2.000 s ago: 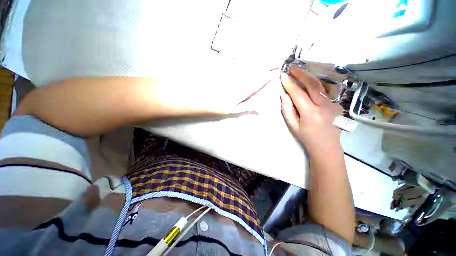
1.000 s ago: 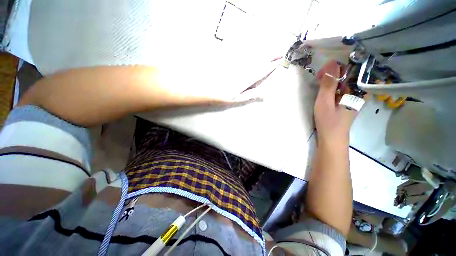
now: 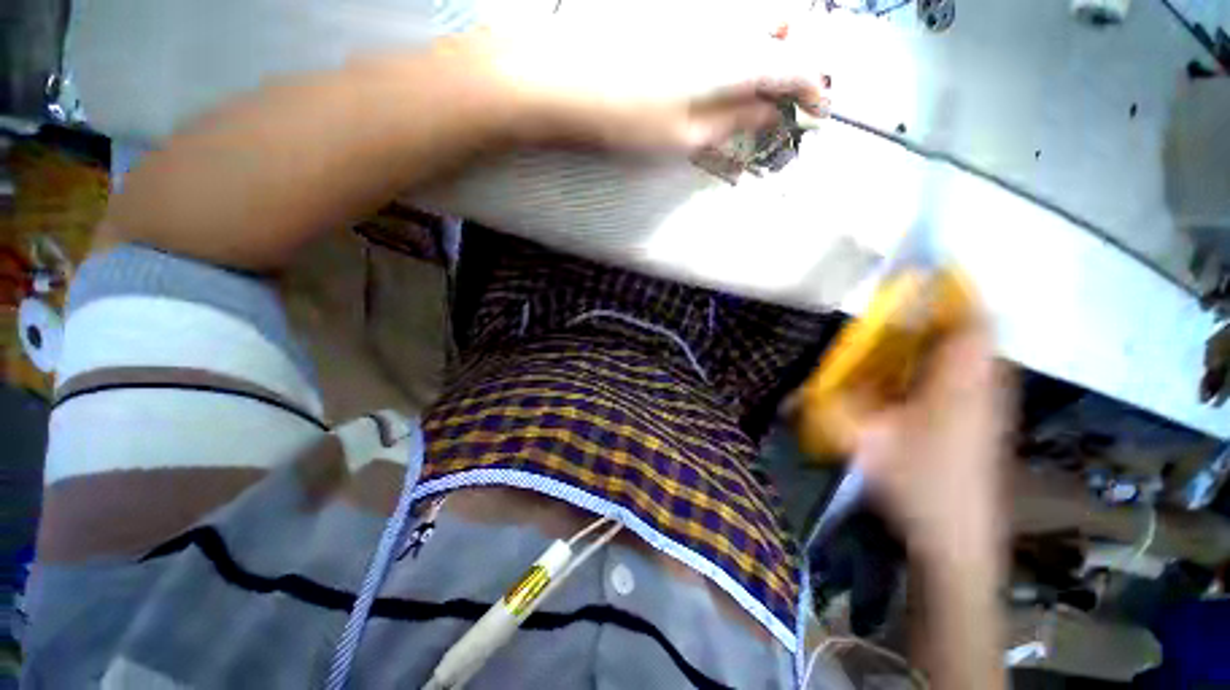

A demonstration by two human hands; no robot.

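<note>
The garment panel [image 3: 573,202] lies glare-whitened over the table's front part. My left hand [image 3: 728,124] is on the panel, its fingers bent together at the cloth. A small dark, patchy area shows under them; I cannot tell what it is. My right hand [image 3: 924,438], strongly blurred, is shut on the scissors [image 3: 884,357] by their yellow-orange loop handles. The scissors are over the table's front edge at the right, with the blades as a pale blur pointing up. The needle area is not in view.
The white machine table [image 3: 1079,290] runs on to the right, with a long dark seam line in it. A white knob-like part [image 3: 1099,10] is at the top edge. The checked apron [image 3: 607,418] is below the table edge. Blurred clutter [image 3: 1093,539] is under the table at right.
The view has shifted off the machine head. My right hand has come from beside the machine down towards me, now holding the scissors. My left hand shows higher and further right, its fingers bent.
</note>
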